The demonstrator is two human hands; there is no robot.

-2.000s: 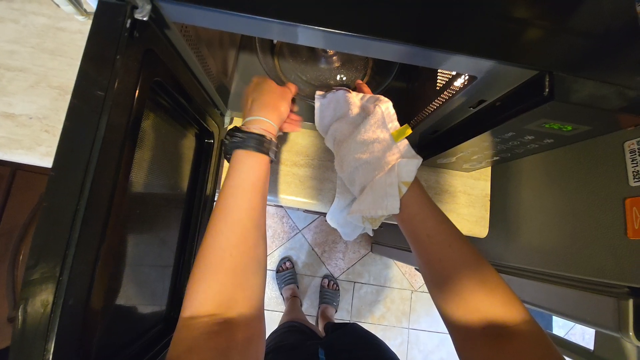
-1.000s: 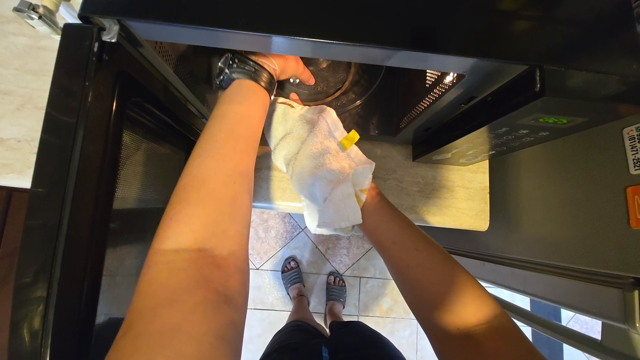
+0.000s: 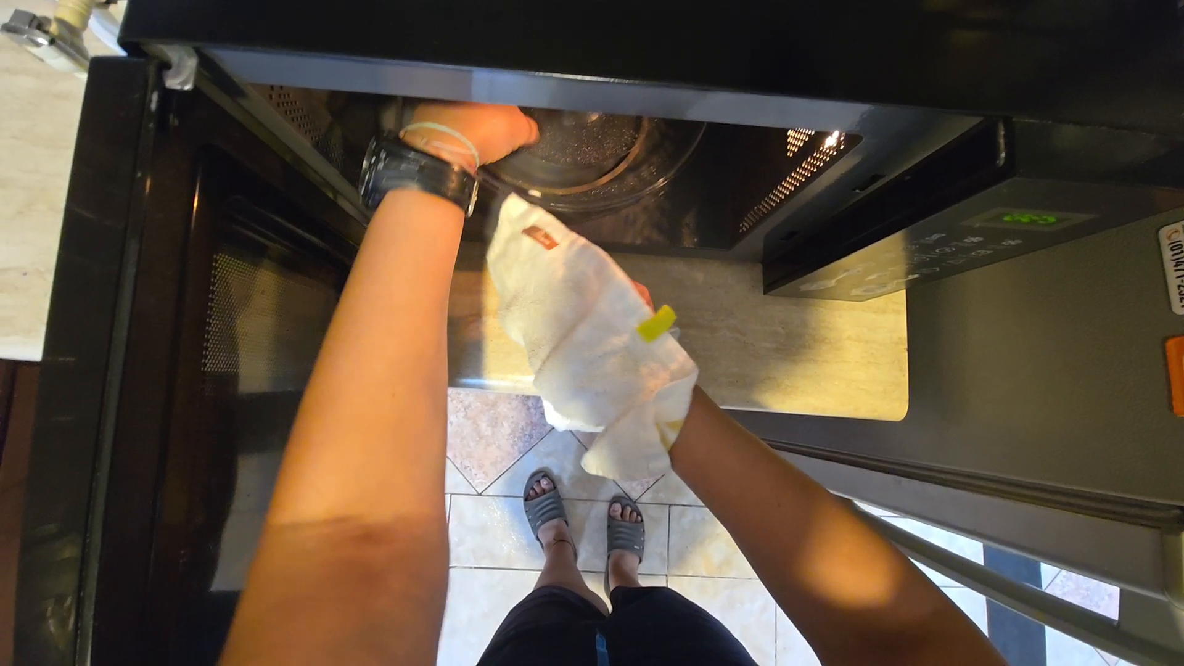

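My left hand (image 3: 476, 132), with a dark watch and a light band at the wrist, reaches inside an open microwave oven (image 3: 740, 199). It lies at the left edge of the round glass turntable (image 3: 597, 162); its fingertips are not clearly seen. A white cloth (image 3: 587, 338) with a yellow tag drapes over my right hand (image 3: 645, 294), which is almost wholly covered, just outside the oven's opening. Only a little of that hand shows beside the tag, so its grip on the cloth is hidden.
The microwave's door (image 3: 185, 370) stands open at the left. Its control panel (image 3: 925, 240) juts out at the right, beside a grey refrigerator (image 3: 1036, 370). Below the oven runs the counter's edge (image 3: 795, 351). A metal fitting (image 3: 51, 37) is at the upper left.
The cloth-covered right hand has drawn back from the turntable, out of the oven. My left hand has moved from near the opening deeper into the oven, to the turntable's left side.
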